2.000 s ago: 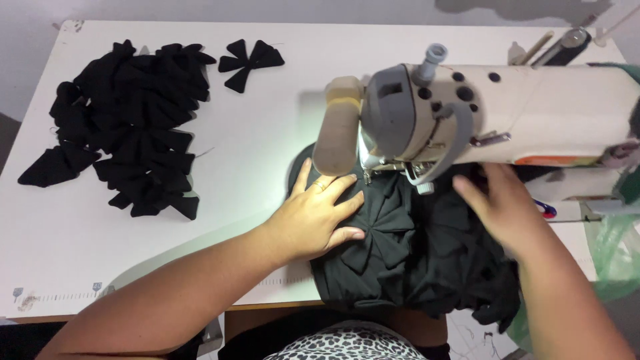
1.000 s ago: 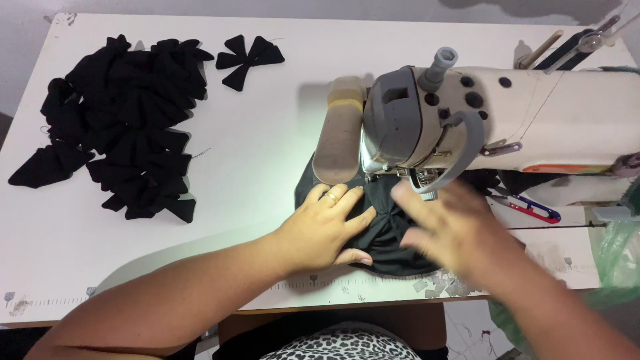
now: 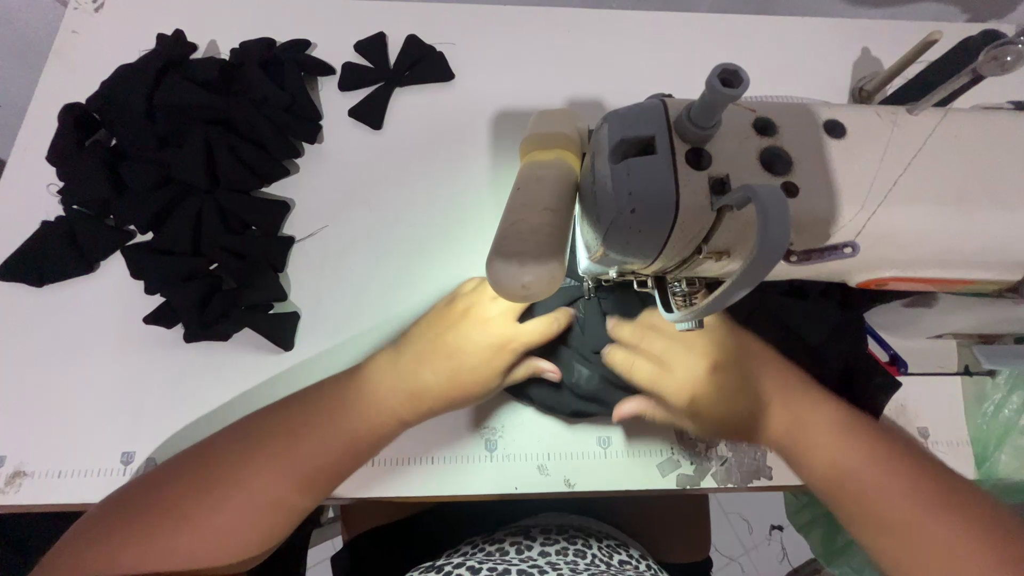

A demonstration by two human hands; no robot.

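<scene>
Black fabric [image 3: 572, 376] lies bunched on the table, its upper part under the presser foot [image 3: 590, 288] of a sewing machine [image 3: 792, 176]. My left hand [image 3: 464, 344] rests on the fabric's left side, thumb and index finger spread; its other fingertips are partly hidden beside the lamp-like cylinder [image 3: 532, 224]. My right hand [image 3: 688, 368] lies over the fabric's right side, fingers apart and somewhat blurred, just below the machine head. More black fabric [image 3: 824, 344] stretches right, beneath the machine arm. Whether either hand pinches the cloth does not show.
A pile of black petal-shaped fabric pieces [image 3: 200, 160] lies at left, with one separate piece [image 3: 392, 76] to its right. A ruler scale [image 3: 528, 458] runs along the table's front edge. Blue-and-red thread snips [image 3: 886, 352] lie at right, near a green plastic bag [image 3: 996, 424].
The fabric under my hands has been turned and gathered into a smaller bunch. More black cloth now shows at right than one second ago, partly covering the snips. My right hand has moved over the cloth.
</scene>
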